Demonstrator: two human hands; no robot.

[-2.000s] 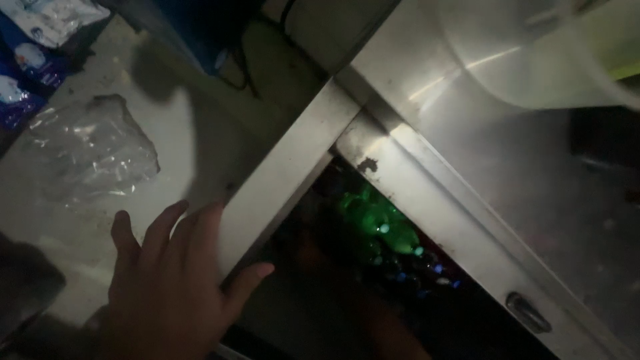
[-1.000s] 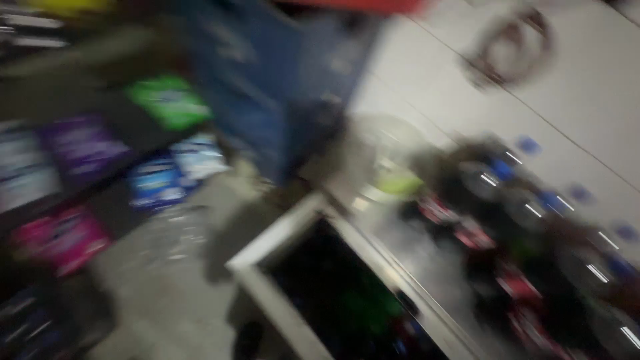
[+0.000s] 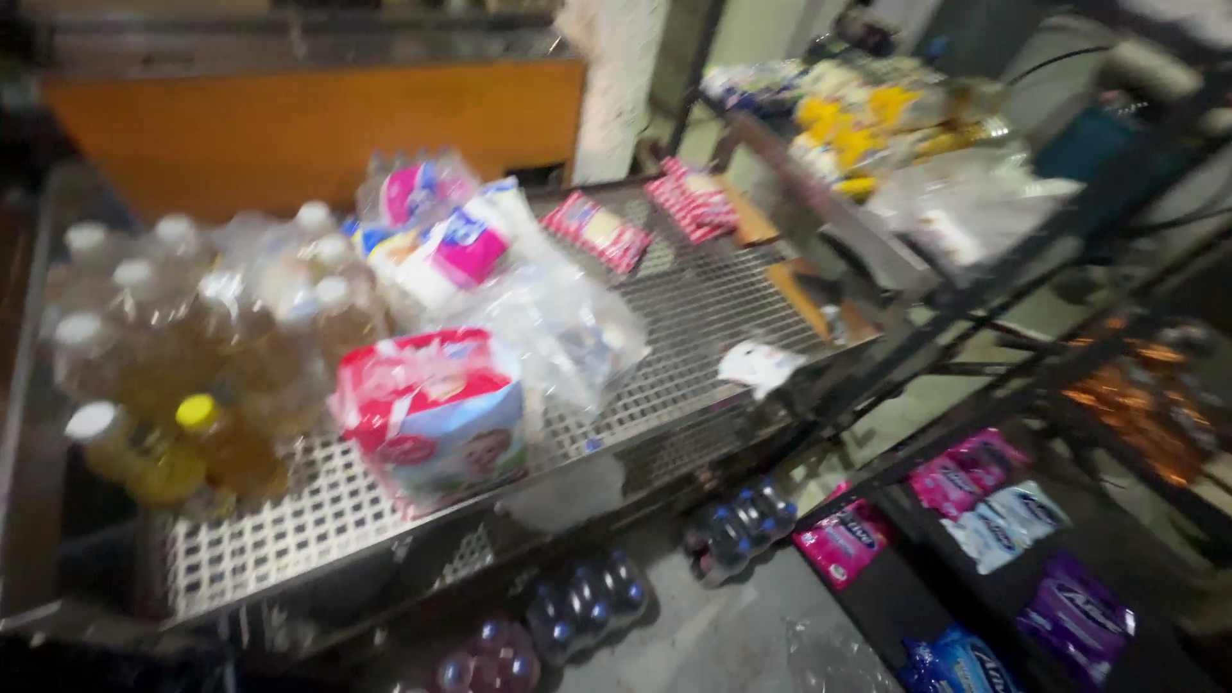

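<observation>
Neither of my hands shows in the head view. A perforated metal shelf (image 3: pixel 308 520) bears the goods before me. On its left stand several bottles of yellowish liquid (image 3: pixel 241 452), most with white caps, one with a yellow cap. A red and light-blue plastic package (image 3: pixel 438 423) stands near the front edge. Behind it lie a clear plastic bag (image 3: pixel 568 337) and a pink-and-white package (image 3: pixel 467 250). Two red-and-white packets (image 3: pixel 597 231) lie toward the back right. A crumpled white piece (image 3: pixel 760 366) rests near the right front edge. The picture is blurred.
Below the shelf, packs of dark bottles (image 3: pixel 587 602) stand on the floor (image 3: pixel 712 626). On the lower right rack are pink packets (image 3: pixel 842 539), a purple packet (image 3: pixel 1078 616) and a blue packet (image 3: pixel 962 664). A black metal frame (image 3: pixel 962 298) slants across the right, with yellow-and-white packets (image 3: pixel 852 125) behind.
The view has swung widely, from an open metal-framed compartment to the shelf. A hand beside that compartment's frame two seconds ago is out of view now.
</observation>
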